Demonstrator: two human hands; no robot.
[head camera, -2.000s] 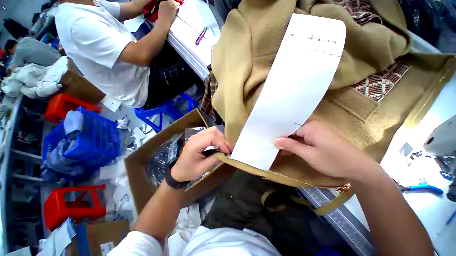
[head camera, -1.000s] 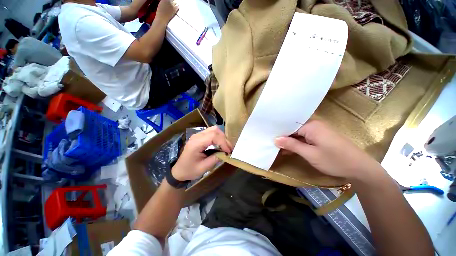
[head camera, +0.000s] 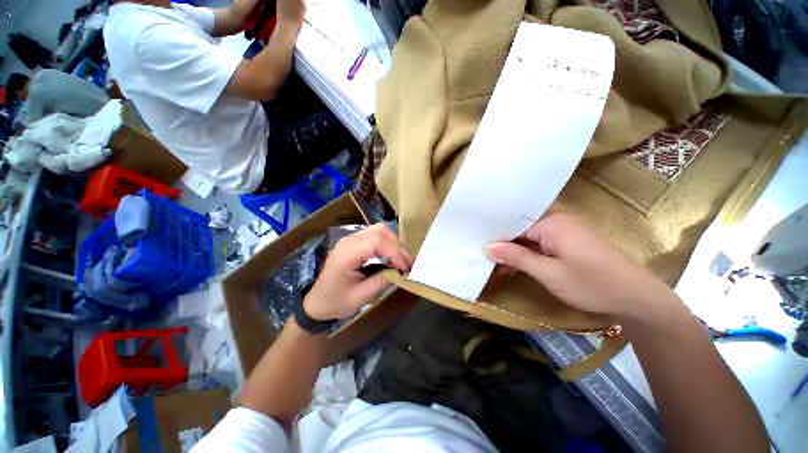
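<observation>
A tan jacket (head camera: 434, 115) lies bunched over the table edge toward my lap. A white card template (head camera: 523, 150) with small writing at its far end lies on it, its near end at the zipper edge. My left hand (head camera: 359, 270) pinches the jacket's edge beside the template's near corner; a small dark item shows in that fist. My right hand (head camera: 563, 261) holds the template's right side, thumb on top, fingers partly hidden. The zipper (head camera: 505, 317) runs along the near edge, and its loose end hangs below.
Blue-handled pliers (head camera: 751, 334) lie on the white table at right, by a sewing machine (head camera: 784, 243). An open carton (head camera: 248, 305) with plastic bags stands left of my lap. A person in a white shirt (head camera: 177, 71) sits upper left. Blue crate (head camera: 146, 252) and red stools stand on the floor.
My hands, the template and the jacket stay practically still. The other person's arms have shifted slightly at the upper left.
</observation>
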